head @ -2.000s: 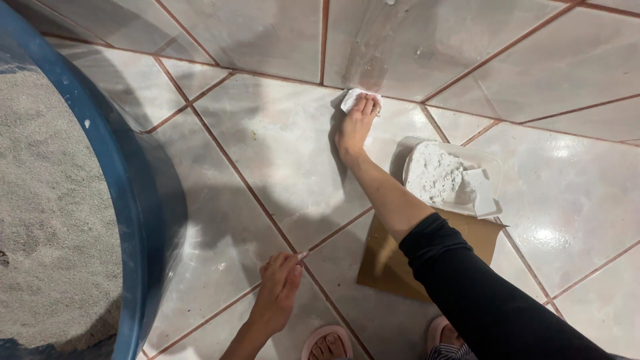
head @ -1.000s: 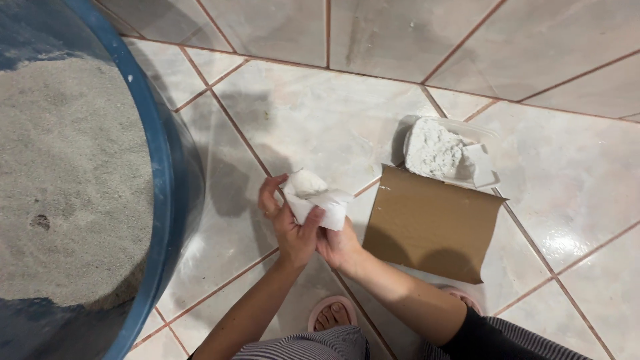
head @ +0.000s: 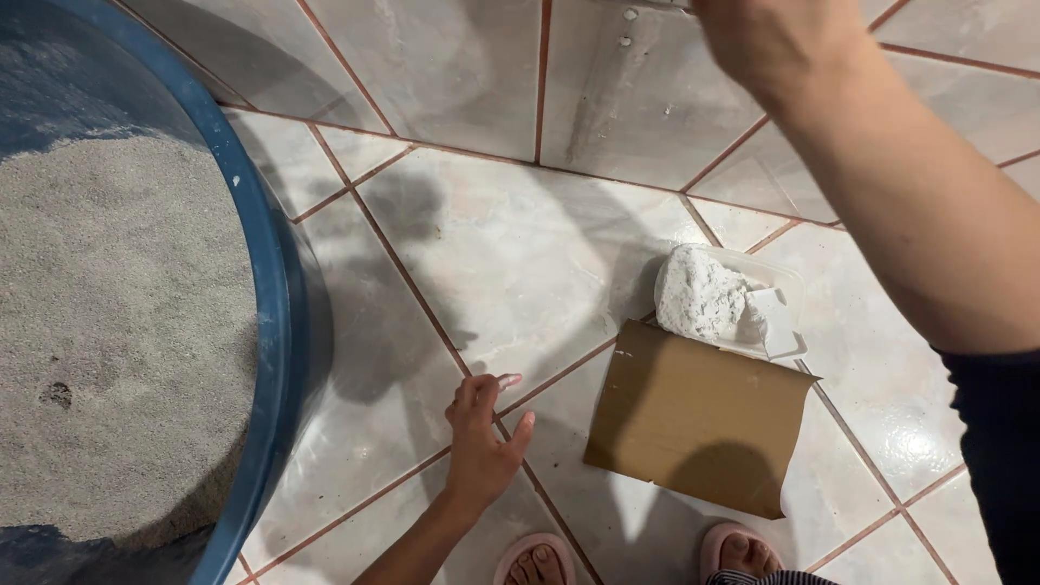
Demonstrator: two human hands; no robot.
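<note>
My left hand is low at the middle, above the floor tiles, its thumb and index finger apart and nothing between them. At the top right my right hand is raised against the tiled wall; its fingers are cut off by the frame, so what it holds is hidden. White drips mark the wall just left of it. A clear plastic tub on the floor holds a lumpy white paste and a white plastic scraper. A brown sheet, cardboard or sandpaper, lies against the tub's near side.
A large blue plastic tub with grey granular material fills the left side. The tiled floor meets the wall along a reddish grout line. My feet, in pink sandals, are at the bottom edge.
Both hands held a white cloth or paper together a second ago. They have since parted: the right has gone up to the wall, and the left holds nothing.
</note>
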